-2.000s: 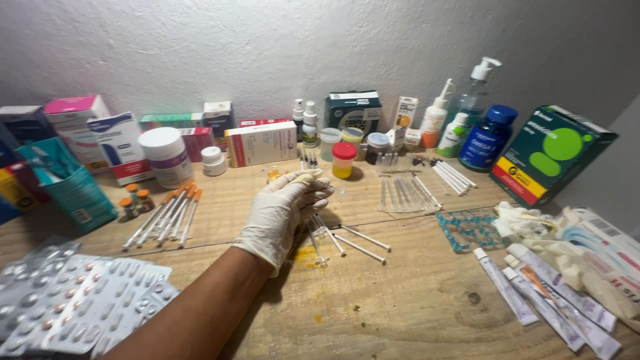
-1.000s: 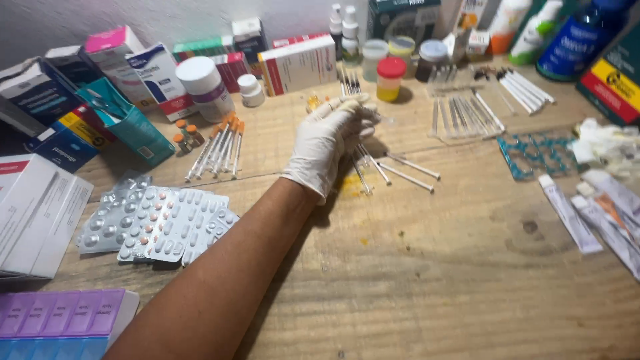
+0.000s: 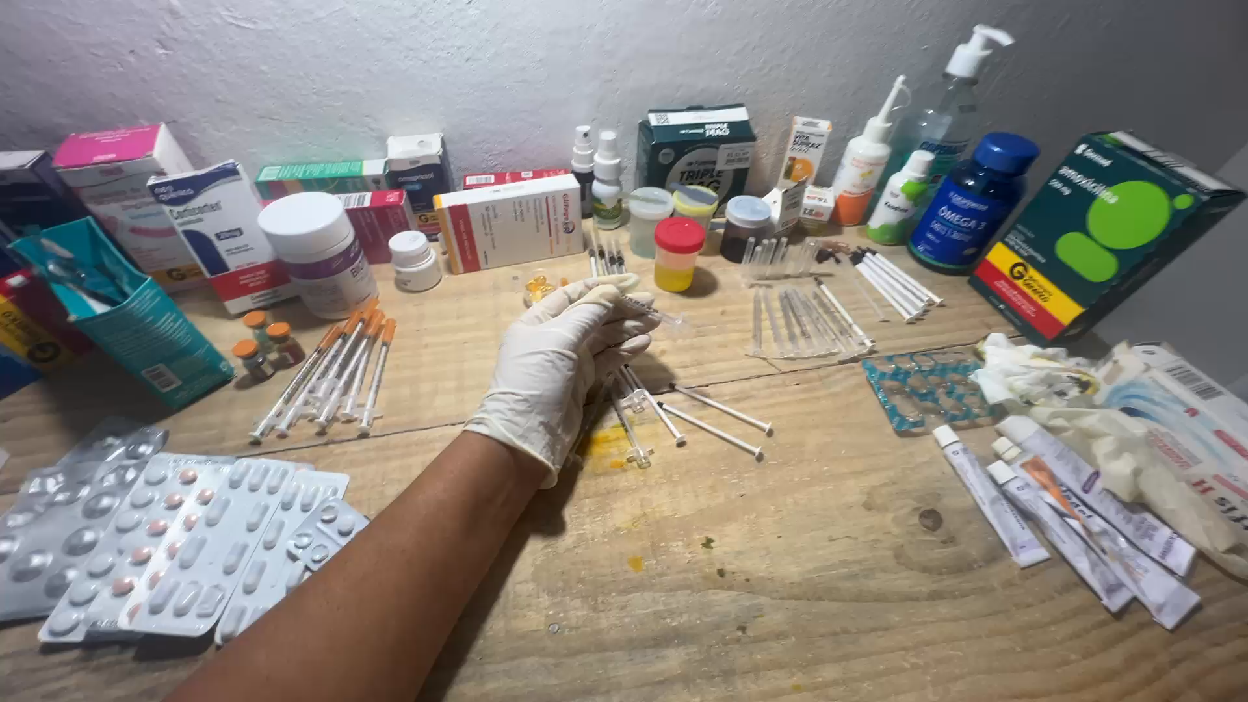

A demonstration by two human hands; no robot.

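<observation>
My left hand (image 3: 575, 361), in a whitish glove, reaches in from the lower left with its fingers bent together around a small clear plastic item (image 3: 671, 316), perhaps a syringe; the fingers hide most of it. Just below the fingertips, several thin syringes with white plungers (image 3: 717, 432) lie fanned out beside a yellow stain. Dark-tipped syringes (image 3: 606, 261) lie behind the hand, near amber softgel capsules (image 3: 539, 288). Behind and right of the fingers stands a red-lidded cup of yellow liquid (image 3: 676, 255). Orange-capped syringes (image 3: 336, 375) lie to the left. My right hand is out of view.
Medicine boxes (image 3: 512, 224) and bottles line the wall. Blister packs (image 3: 185, 546) lie at the lower left. Clear syringes (image 3: 804, 317), a blue blister pack (image 3: 921, 390), ointment tubes (image 3: 990, 495) and crumpled gloves (image 3: 1038, 370) lie to the right. A blue bottle (image 3: 975, 205) stands behind.
The view has swung left and back. My left hand stays at about the same place behind the fanned syringes, its fingers still bent together.
</observation>
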